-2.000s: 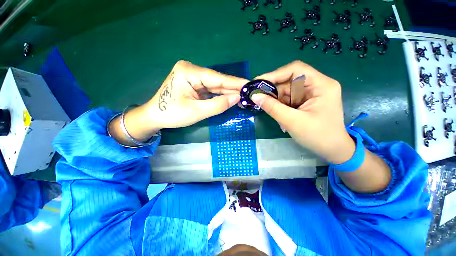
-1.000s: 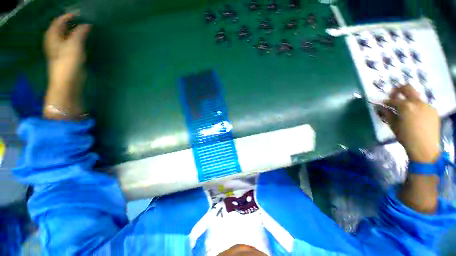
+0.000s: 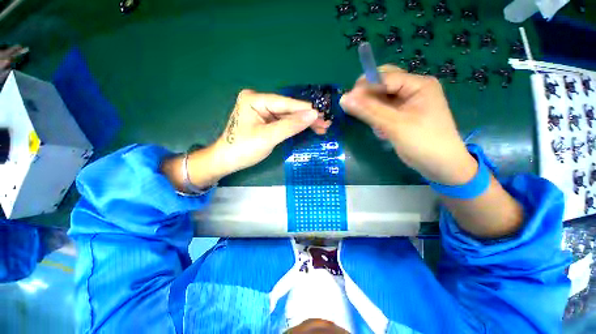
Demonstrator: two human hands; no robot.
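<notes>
My left hand [image 3: 264,130] holds a small black assembly [image 3: 323,101] with shiny spots in its fingertips, above the blue perforated strip [image 3: 317,196]. My right hand [image 3: 408,117] is just right of it, fingers closed on slim silver-grey tweezers [image 3: 370,64] whose visible end points up and away. A small gap lies between the right fingertips and the assembly. The lower part of the tweezers is hidden in the right hand.
Black assemblies [image 3: 423,32] stand in rows on the green mat [image 3: 196,49]. A white tray [image 3: 547,205] with more is at right. A white box [image 3: 49,150] and dark blue pad [image 3: 85,88] are at left. A pale edge bar [image 3: 385,210] runs in front.
Both hands have come back to the middle from the far left and the white tray. The left now holds a small black assembly, where two seconds ago both hands held a smooth round black part.
</notes>
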